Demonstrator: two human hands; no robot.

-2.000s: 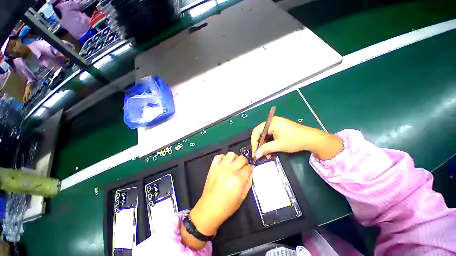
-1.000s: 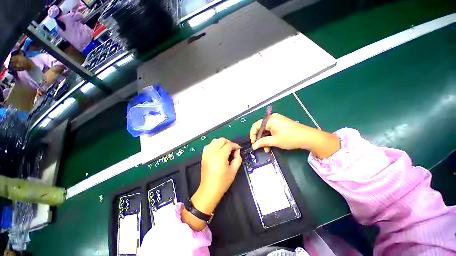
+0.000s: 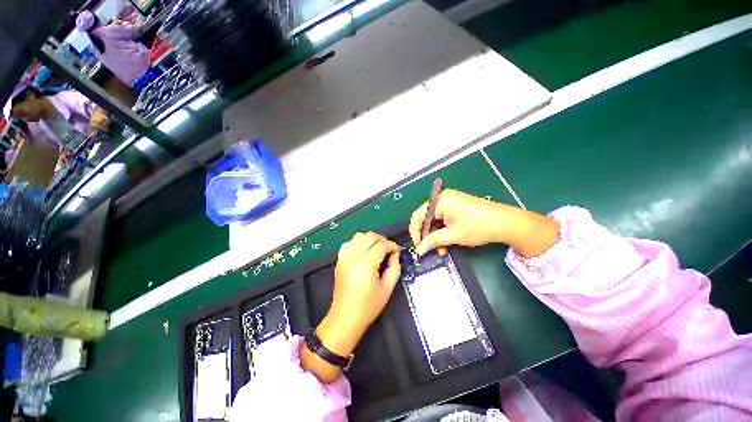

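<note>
A phone housing point(image 3: 445, 309) with a white rectangle lies in the right pocket of the black tray point(image 3: 373, 346). My right hand point(image 3: 453, 221) holds brown tweezers point(image 3: 432, 204) like a pen, tips down at the housing's dark camera end. My left hand point(image 3: 364, 276) is at the left edge of that camera end, thumb and forefinger close together; whether they pinch a small part is too small to tell. Two more phone housings point(image 3: 213, 371) point(image 3: 267, 323) lie in the tray's left pockets, the second partly covered by my left sleeve.
Small yellowish rings point(image 3: 276, 260) lie scattered on the green surface point(image 3: 643, 132) behind the tray. A blue bin point(image 3: 246, 183) with a clear bag stands on the pale board point(image 3: 363, 124). A yellow-green wrapped post point(image 3: 54, 318) is at left. People in pink point(image 3: 124, 51) work at the upper left.
Since two seconds ago, my left hand has moved left off the camera end, uncovering more of it. My right hand stays there with the tweezers. The view has shifted slightly.
</note>
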